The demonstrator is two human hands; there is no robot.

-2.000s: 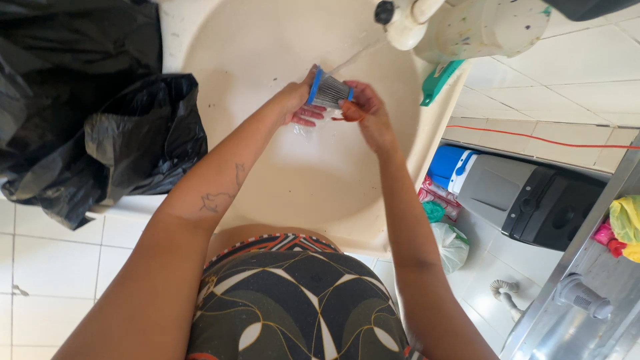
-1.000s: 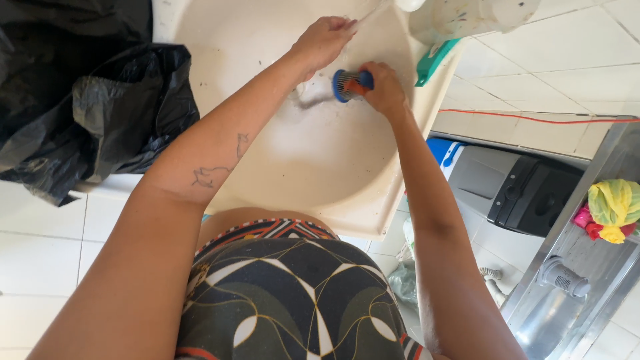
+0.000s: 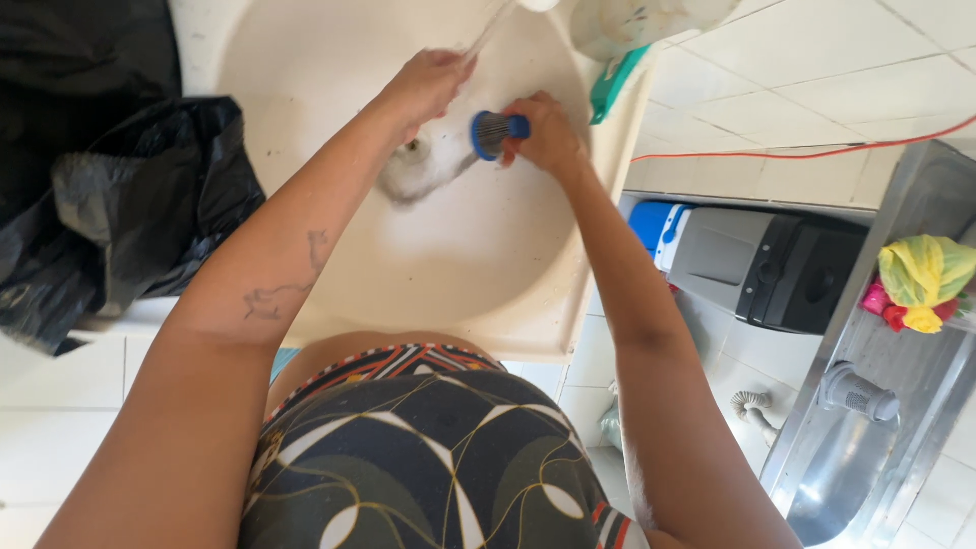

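In my right hand is a pleated filter with blue end rings, tilted over the right side of a cream basin. Greyish water runs from the filter toward the drain. My left hand is up and to the left of the filter, under a thin stream of water falling from a white tap. Its fingers are bent, and whether they hold anything is not clear.
Black plastic bags lie left of the basin. A green plastic tool and a cloudy container are at the upper right. A grey mesh filter cup and flowers in yellow wrapping sit on a steel sink.
Two seconds ago both hands were at the filter; my left hand has since let go and moved up to the water stream. My right hand has kept the filter, and dirty water now runs below it.
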